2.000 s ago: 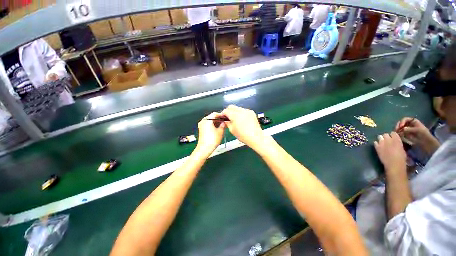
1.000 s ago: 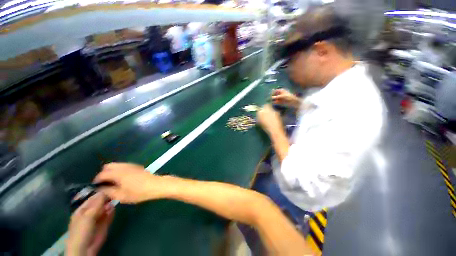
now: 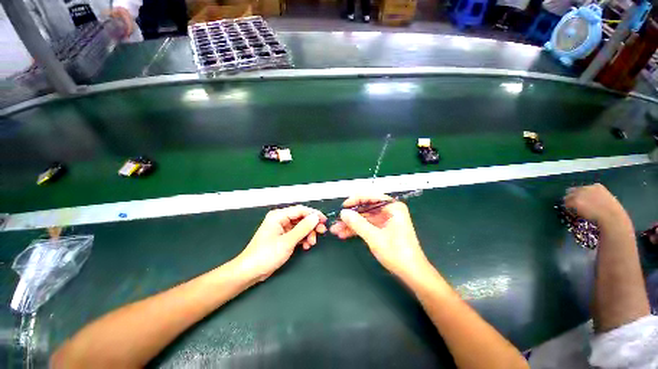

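Note:
My left hand [image 3: 290, 232] is at the bench's far edge, thumb and fingers pinched on a tiny part that is mostly hidden and cannot be made out. My right hand [image 3: 382, 225] is just right of it, holding slim black tweezers [image 3: 374, 206] between thumb and fingers. The tweezers lie nearly level, with their tips pointing left to my left fingertips. The hands are close together, above the glossy green bench near the white edge strip [image 3: 238, 197].
Black units with pale batteries [image 3: 275, 153] lie spaced along the belt [image 3: 332, 115]. A clear plastic bag [image 3: 50, 267] is at far left. A filled blister tray [image 3: 238, 45] stands beyond the belt. At right, another person's hand [image 3: 595, 204] is over a speckled parts pile [image 3: 583, 232].
The view swung right, then back to the bench. My hands are now lower, with the tweezers plainly visible in the right one. A blister tray now shows beyond the belt.

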